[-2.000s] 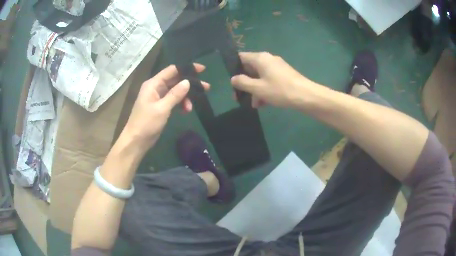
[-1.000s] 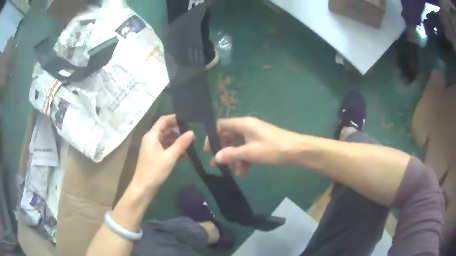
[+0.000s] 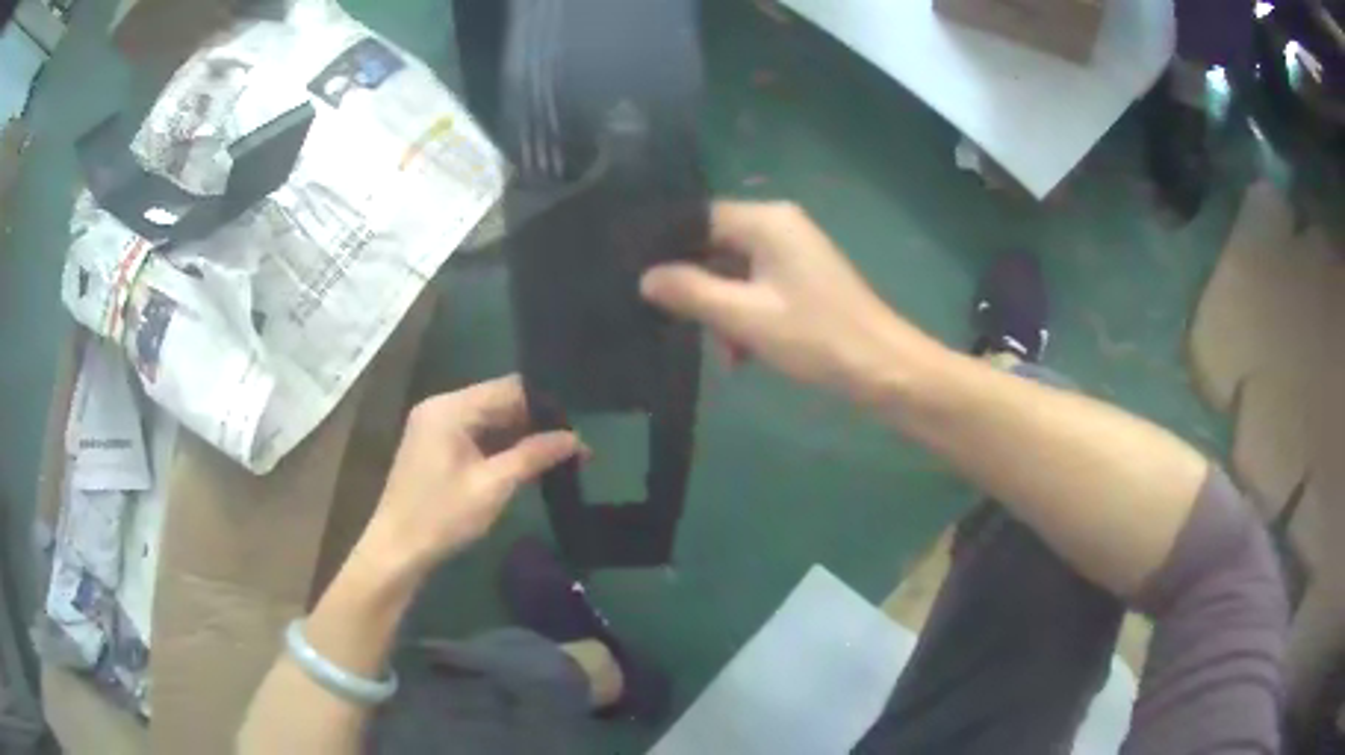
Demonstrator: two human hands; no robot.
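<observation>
A long black panel (image 3: pixel 608 317) is held up over the green floor, its lower end narrower and with a roughly square window through which the floor shows. Its upper end is blurred and reaches the top of the picture. My left hand (image 3: pixel 480 465) pinches the panel's left edge beside the window, thumb in front. My right hand (image 3: pixel 774 288) grips the right edge higher up, thumb on the face and fingers behind, partly hidden.
Newspaper (image 3: pixel 347 221) drapes over a cardboard carton (image 3: pixel 244 553) at left, with a curved black piece (image 3: pixel 192 214) on it. A white sheet (image 3: pixel 1018 111) bears a small cardboard box (image 3: pixel 1033 22). Another white sheet (image 3: pixel 797 671) lies below. Cardboard pieces (image 3: pixel 1269 339) lie at right.
The panel has turned from side-on to face-on, with its small window end now at the bottom. My right hand has moved up along its right edge; my left hand still holds the left edge.
</observation>
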